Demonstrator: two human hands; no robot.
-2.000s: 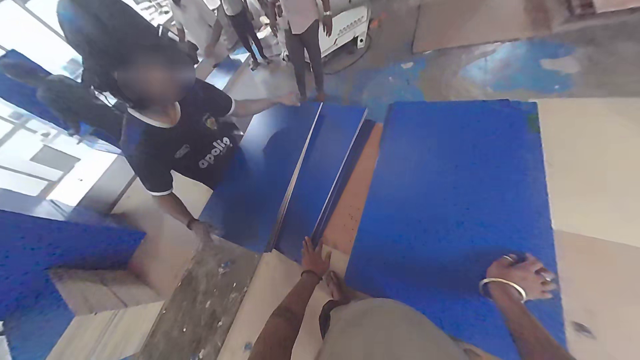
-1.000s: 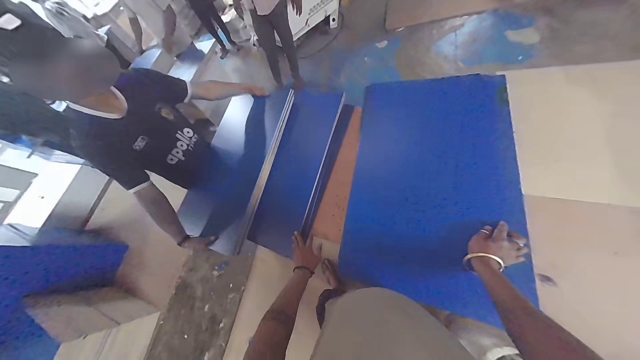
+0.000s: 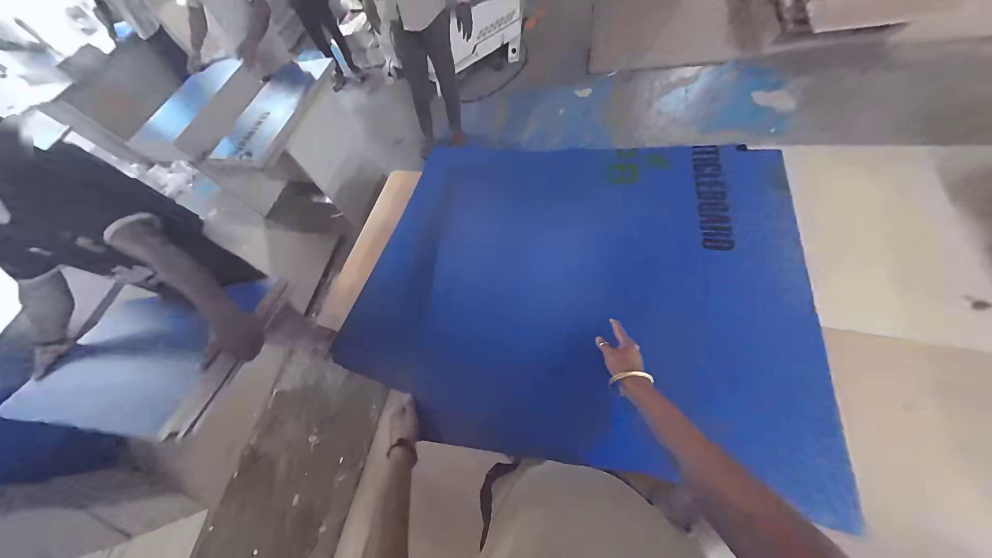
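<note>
A wide blue sheet (image 3: pixel 511 271) lies in front of me, overlapping another blue board (image 3: pixel 759 372) that bears printed writing at its far right. My left hand (image 3: pixel 404 418) is at the sheet's near left edge with its fingers closed on that edge. Over the blue surface, my right hand (image 3: pixel 622 355) is spread, a bangle on its wrist; whether it touches the surface is unclear. At the left, a co-worker's hands (image 3: pixel 235 335) are on blue boards (image 3: pixel 124 372) with pale edges.
Pale boards (image 3: pixel 907 387) lie at the right. A grey, worn strip (image 3: pixel 291 457) runs between me and the co-worker's side. Further off are more people standing, a white machine (image 3: pixel 492 31) and stacked boards (image 3: pixel 256 124) with blue strips.
The co-worker has moved left and bent down with blue boards, which earlier lay beside my left hand. A blue sheet now spans the former gap. My right hand has left the right board's near edge area.
</note>
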